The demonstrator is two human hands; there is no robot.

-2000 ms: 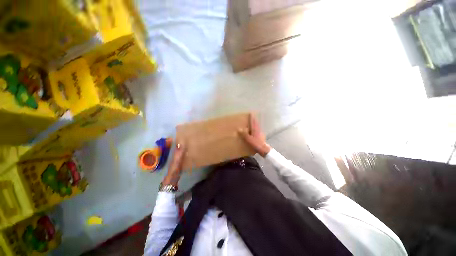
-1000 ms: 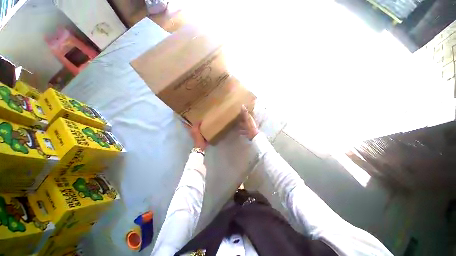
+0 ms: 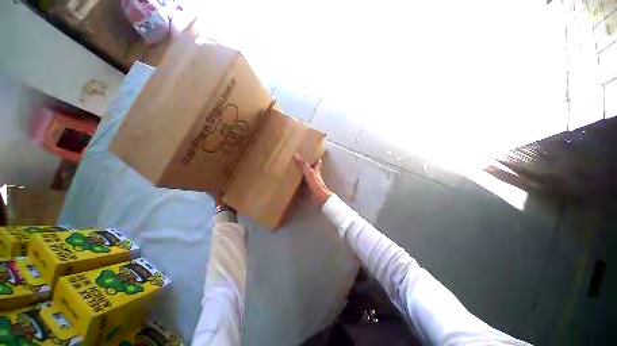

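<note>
A closed brown shipping carton [image 3: 270, 165] is between my two hands, right against a taller stack of cartons [image 3: 183, 121] with dark lettering and a round logo. My right hand [image 3: 313, 177] presses on the carton's near right side, fingers spread over its edge. My left hand [image 3: 222, 205] is at the carton's left near corner; only a small part of it shows beyond the cuff, and its fingers are hidden by the carton.
Yellow retail gift boxes [image 3: 111, 284] stand in stacks at the lower left on the pale sheeting [image 3: 169, 226]. A red plastic stool [image 3: 64, 132] is beyond the table's left edge. Strong glare covers the upper right.
The carton has moved away from my body to the far side of the table, beside the stacked cartons. The view has shifted, and the tape dispenser has left the picture.
</note>
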